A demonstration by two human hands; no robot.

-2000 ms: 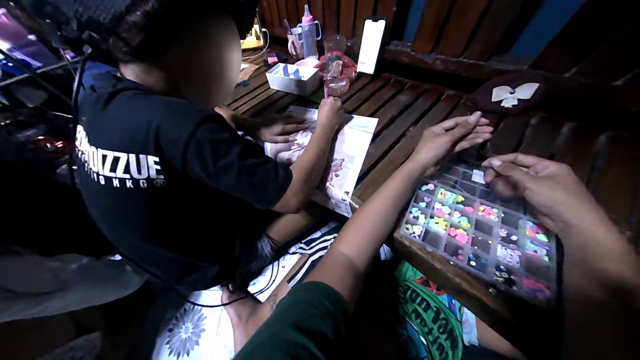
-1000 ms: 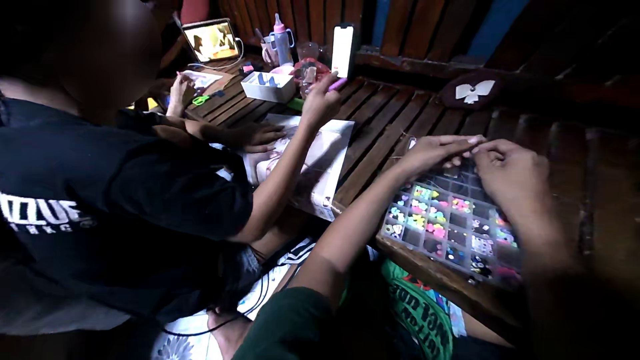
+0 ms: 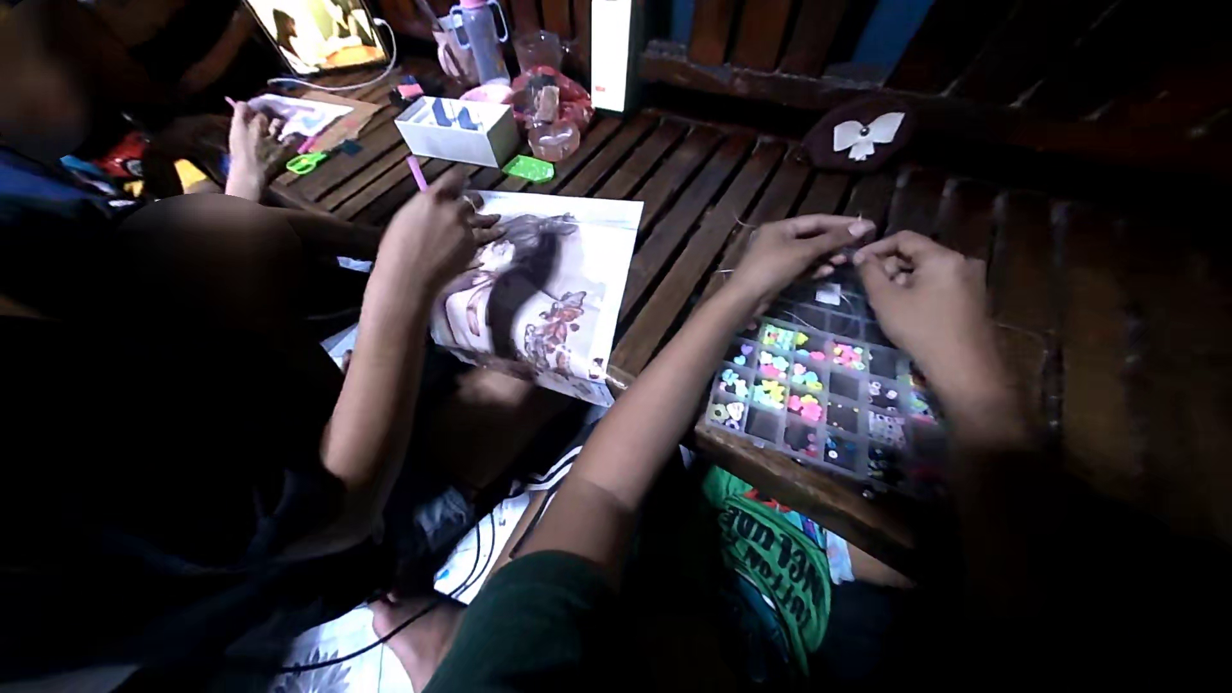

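My left hand and my right hand meet above the far side of a clear plastic bead organizer box. Both have thumb and fingertips pinched together on a thin, pale cord, part of which loops below my left hand. Whether a bead is between the fingertips is too small to tell. Colourful beads, some flower-shaped, fill several compartments of the box; others look dark. A small white piece lies at the box's far part. My right wrist covers the right side of the box.
The box rests on a slatted wooden table. Left of it a person's hand holds a pink pen over a printed picture. Behind are a white box, a bottle, a lit phone, green scissors and a dark round item.
My hands, earlier apart over the box, have come together at the fingertips. The neighbouring person's pen hand has lifted from the picture and moved lower. The view has turned left.
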